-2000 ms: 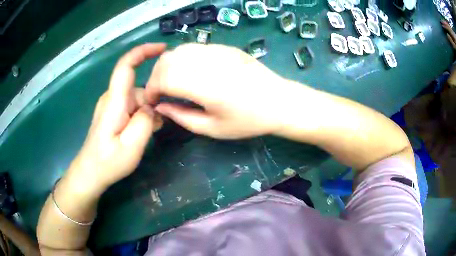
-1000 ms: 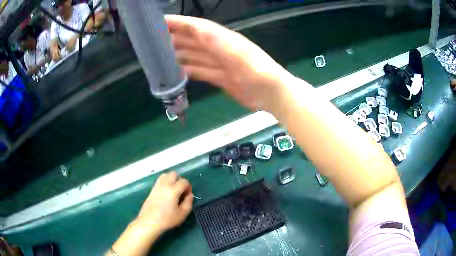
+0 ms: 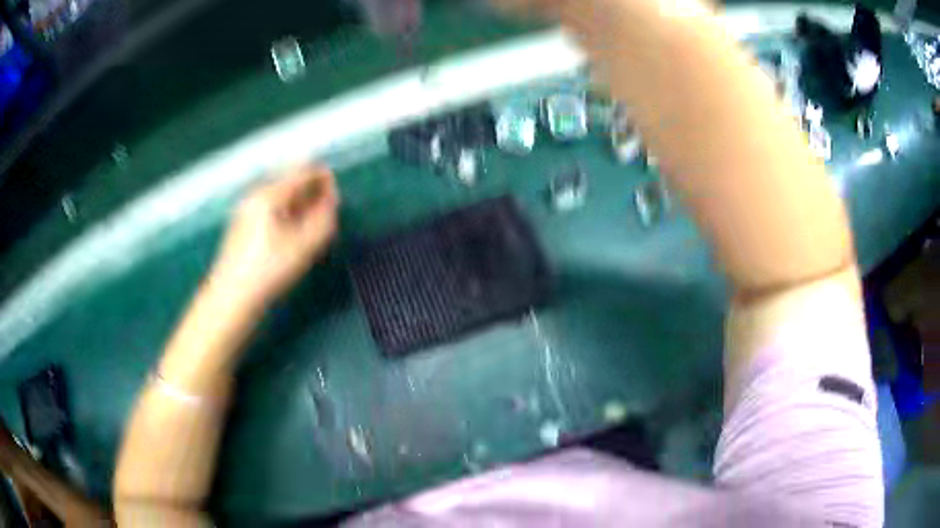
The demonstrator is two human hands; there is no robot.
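Observation:
The frame is blurred. My left hand point(image 3: 283, 222) is curled at the left, beyond the upper left of the black screw tray point(image 3: 448, 273); whether it holds something cannot be told. My right forearm reaches up, and my right hand point(image 3: 531, 5) is mostly cut off by the top edge, so its grip is hidden. The lower end of the electric screwdriver point(image 3: 397, 15) shows at the top edge, left of my right hand; whether they touch cannot be seen. The tray lies flat on the green bench.
Dark housings point(image 3: 443, 136) and white boarded housings point(image 3: 515, 129) lie beyond the tray, near the pale strip point(image 3: 206, 196). More housings point(image 3: 567, 189) lie to the right, partly behind my right forearm. A dark object point(image 3: 43, 402) lies at far left.
My hands were together two seconds ago and are now apart, with the tray uncovered. Since one second ago the view has tilted down, and my right hand and the screwdriver have mostly left the top.

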